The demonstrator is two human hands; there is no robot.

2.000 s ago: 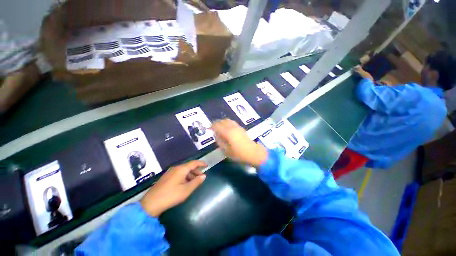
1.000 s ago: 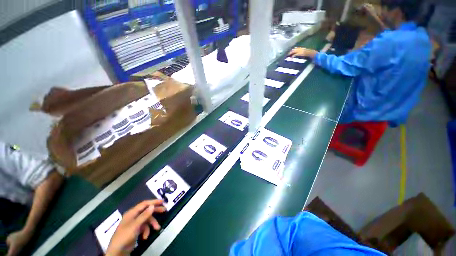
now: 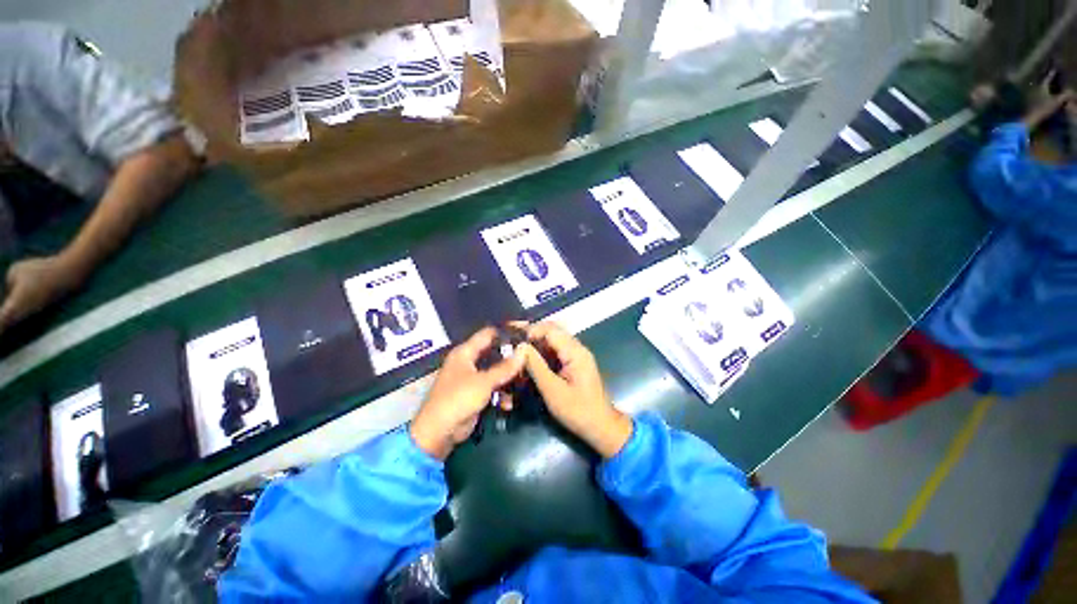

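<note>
My left hand (image 3: 463, 392) and my right hand (image 3: 575, 383) meet at the near rail of the conveyor, fingers around a small dark charging cable (image 3: 508, 342). The fingers partly hide it. On the green conveyor belt (image 3: 319, 244), black gift boxes (image 3: 309, 336) lie in a row with white user manuals (image 3: 528, 262) between the black faces. The manual left of my hands (image 3: 396, 315) and the ones further left carry small dark cables. The manuals to the right show no cable. A stack of manuals (image 3: 718, 319) lies on the green worktable at the right.
A clear plastic bag (image 3: 177, 545) with dark cables lies at lower left. A torn carton (image 3: 390, 165) of manuals stands across the belt. A metal post (image 3: 803, 136) rises by the stack. One person's arm (image 3: 130, 201) is at far left; another person in blue (image 3: 1016, 271) is at right, by a red stool (image 3: 903, 378).
The view has swung back and shifted. My left hand has left the boxes, my right hand has come into view, and both now hold a dark cable together.
</note>
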